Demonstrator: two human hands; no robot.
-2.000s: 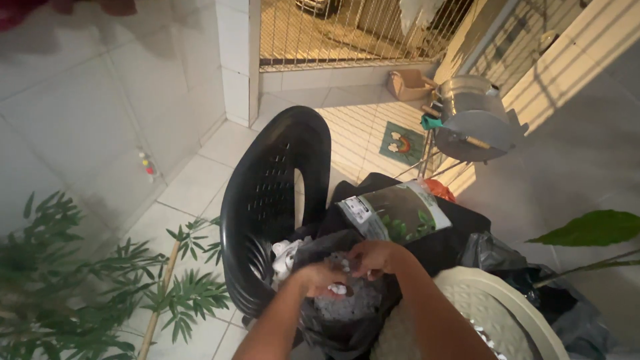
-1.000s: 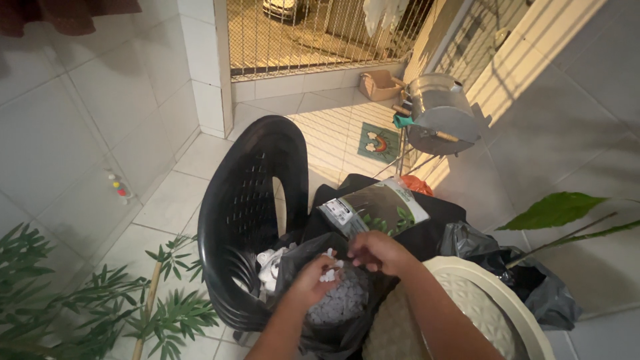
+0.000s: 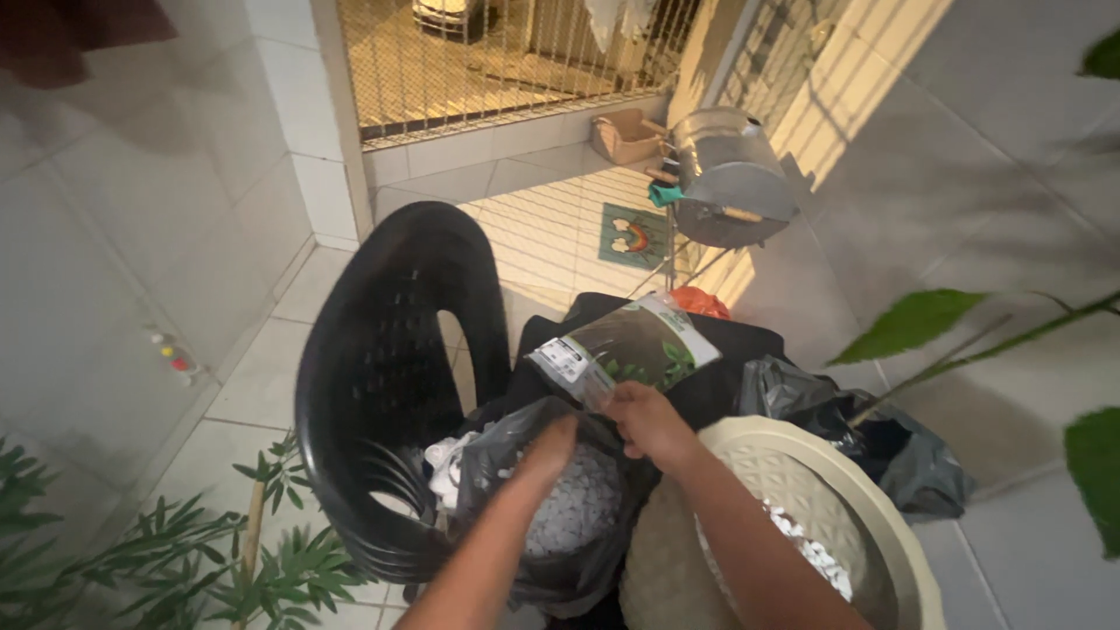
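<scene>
A black plastic bag (image 3: 490, 459) full of small whitish-grey pieces (image 3: 573, 507) stands open at the centre, by the seat of a stack of black plastic chairs (image 3: 394, 350). My left hand (image 3: 551, 446) is over the bag's mouth, blurred; its fingers and anything in them are unclear. Just right of it, my right hand (image 3: 643, 420) has its fingers bent at the near edge of a clear plastic package (image 3: 647, 341) with printed green leaves; whether it grips the package I cannot tell. A large cream textured planter (image 3: 910, 542), with white pieces inside, stands below my right forearm.
Leafy plants stand at the lower left, and a green leaf (image 3: 914, 328) reaches in from the right. Another dark plastic bag (image 3: 919, 464) lies behind the planter. Farther off are a metal barbecue grill (image 3: 735, 184), a doormat (image 3: 632, 236), a wicker-like basket (image 3: 626, 136) and a barred gate.
My hands, close together over the bag before, are now farther apart. The right one is at the package's near edge. The left one remains over the bag.
</scene>
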